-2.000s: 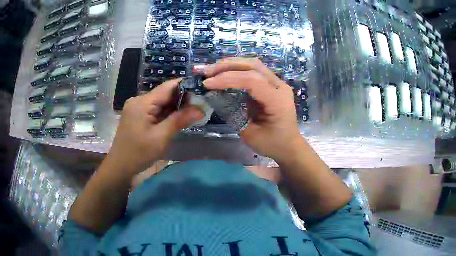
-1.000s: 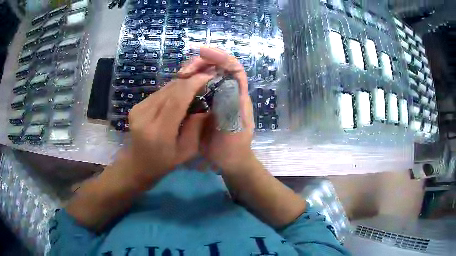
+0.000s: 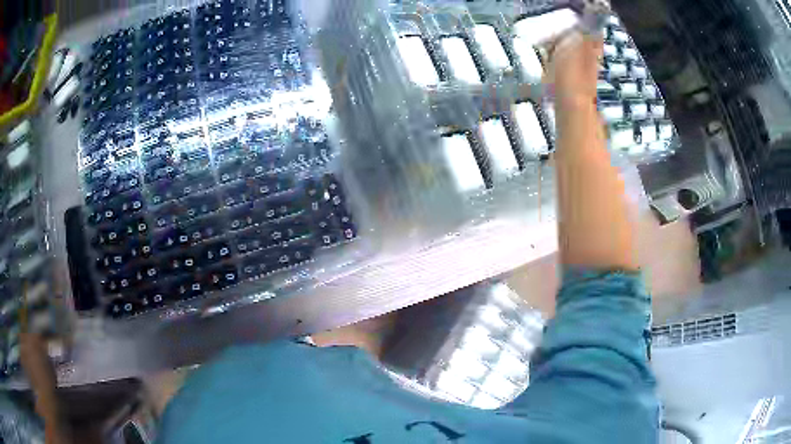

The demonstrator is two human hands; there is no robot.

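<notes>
My right arm reaches up to the right blister tray. My right hand (image 3: 572, 45) is small and blurred at its upper rows, next to a white unit body (image 3: 539, 30); whether it grips the body is unclear. A greyish patch shows at the hand's far side. My left hand (image 3: 39, 334) is a blur at the far left, over the left blister tray (image 3: 19, 251); its fingers and anything in it cannot be made out. More white bodies (image 3: 464, 162) stand in rows in the right tray.
The centre blister tray (image 3: 208, 173) holds dense black parts. A black phone-like rectangle (image 3: 80, 260) lies at its left. A yellow basket rim (image 3: 39, 74) is upper left. A far-right tray (image 3: 637, 137), lower blister trays (image 3: 490, 347) and a white vented appliance (image 3: 720, 364) also show.
The view has turned right. My hands, together around a grey piece and a dark part before, are now far apart: the right up at the right tray, the left at far left.
</notes>
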